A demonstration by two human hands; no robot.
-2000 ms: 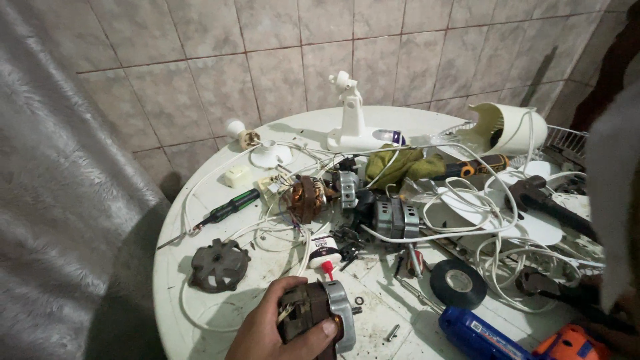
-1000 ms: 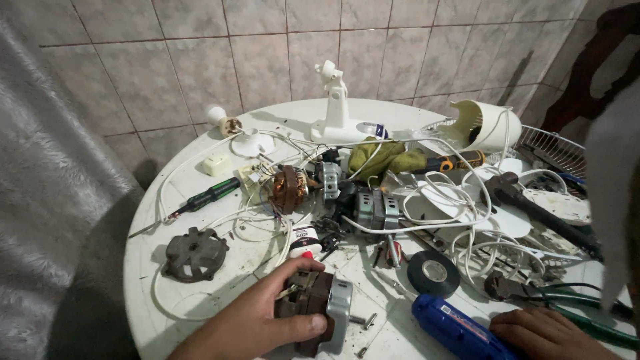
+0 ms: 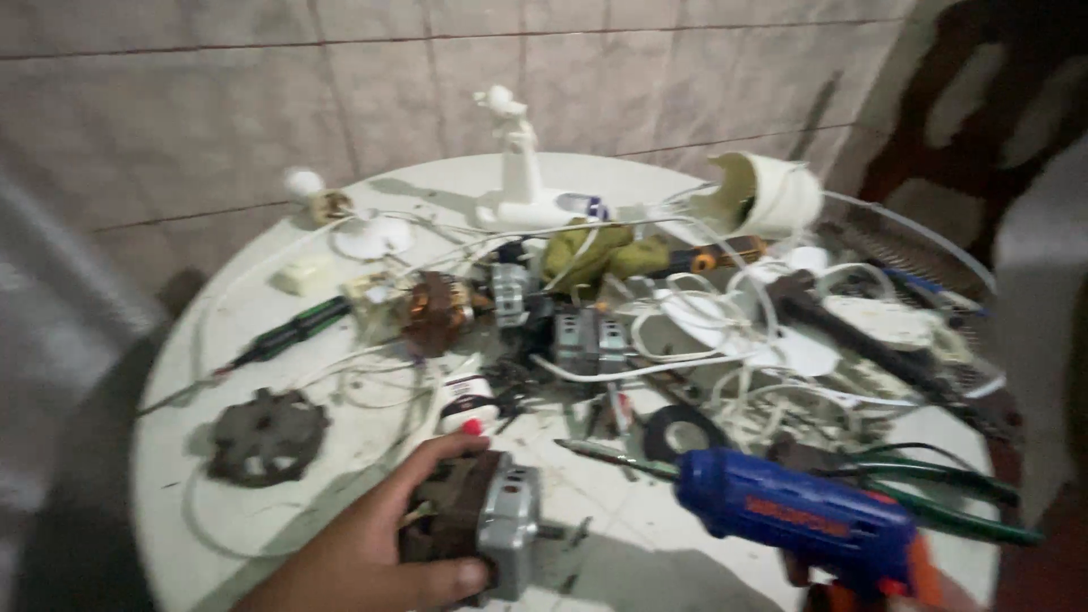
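Note:
My left hand (image 3: 391, 544) grips a small electric motor (image 3: 472, 518) with a dark core and a silver metal end housing, its shaft pointing right. At the lower right my right hand (image 3: 943, 586), mostly cut off by the frame and blurred, holds a blue and orange cordless screwdriver (image 3: 790, 510). The driver's long bit (image 3: 595, 455) points left, above and right of the motor, apart from it. Just behind my left hand lies a small white bottle (image 3: 466, 399) with a red tip. A grey slotted disc-shaped part (image 3: 268, 435) rests left of the motor.
Behind are a copper-wound motor part (image 3: 433, 310), another metal motor (image 3: 591, 340), a green cloth (image 3: 603, 255) and white cables. A black tape roll (image 3: 680, 432), green-handled pliers (image 3: 935, 493) and a hammer (image 3: 867, 340) lie right. A green-black screwdriver (image 3: 293, 330) is left; a white stand (image 3: 520, 178) rises behind.
My right hand has picked up the blue driver, which lay on the table a second ago, and its bit now points left. My left hand stays on the motor. The view has shifted.

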